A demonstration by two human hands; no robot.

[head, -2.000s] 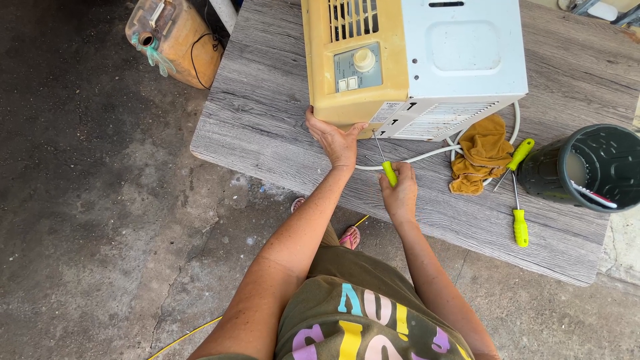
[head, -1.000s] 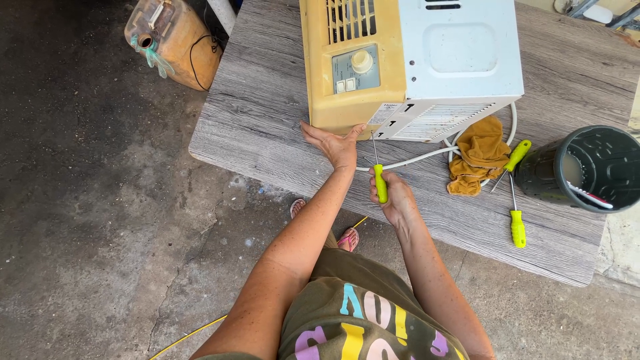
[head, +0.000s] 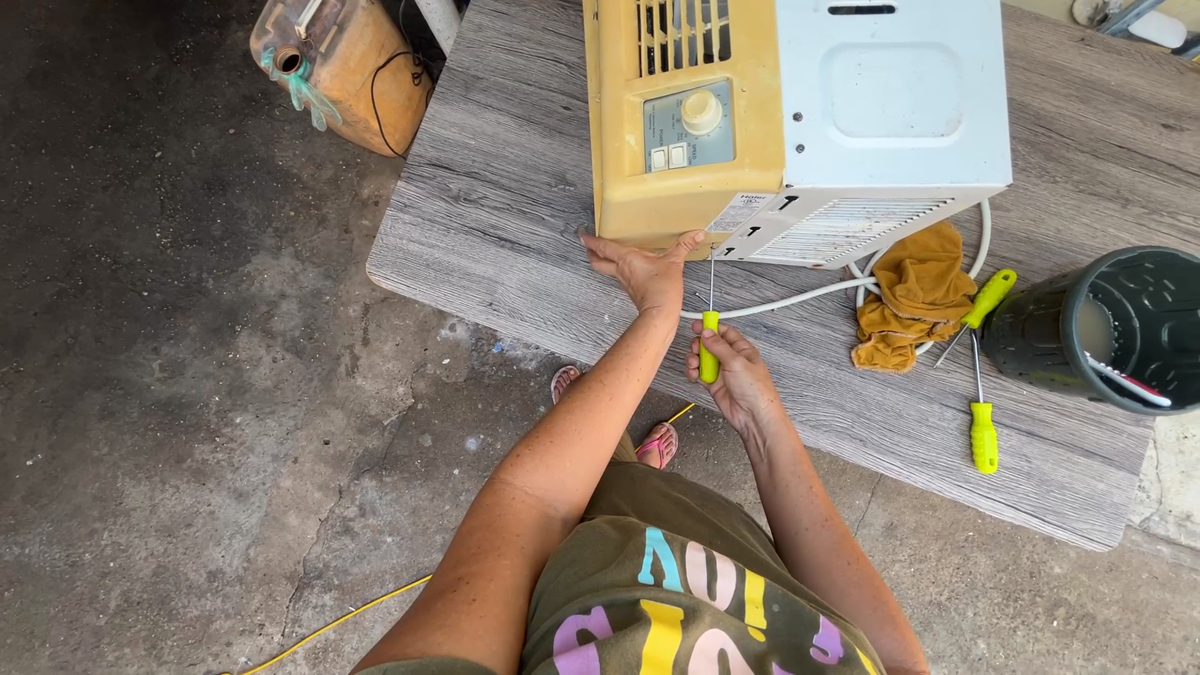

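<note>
A window air conditioner point(head: 895, 94) with a white metal case and a yellowed plastic front panel point(head: 647, 202) lies on the table. My left hand point(head: 649, 272) presses with spread fingers against the lower edge of the front panel. In my right hand point(head: 733, 370) is a screwdriver with a yellow-green handle point(head: 710, 349); its thin shaft points up to the panel's lower edge, beside the slotted metal side. Whether the tip sits in a screw or a gap cannot be told. A white power cord point(head: 797, 298) runs behind the screwdriver and my left wrist.
On the grey wood-grain table point(head: 506, 187), a mustard cloth point(head: 914, 295), two more screwdrivers point(head: 983, 439) point(head: 990, 298) and a dark green bucket point(head: 1041, 328) are at the right. An orange-stained plastic jug point(head: 361, 84) stands at the upper left. A yellow cord point(head: 352, 614) crosses the concrete floor.
My right hand has shifted slightly left since two seconds ago, and the screwdriver, tilted then, is now nearly upright in view. My left hand stays at the panel's edge.
</note>
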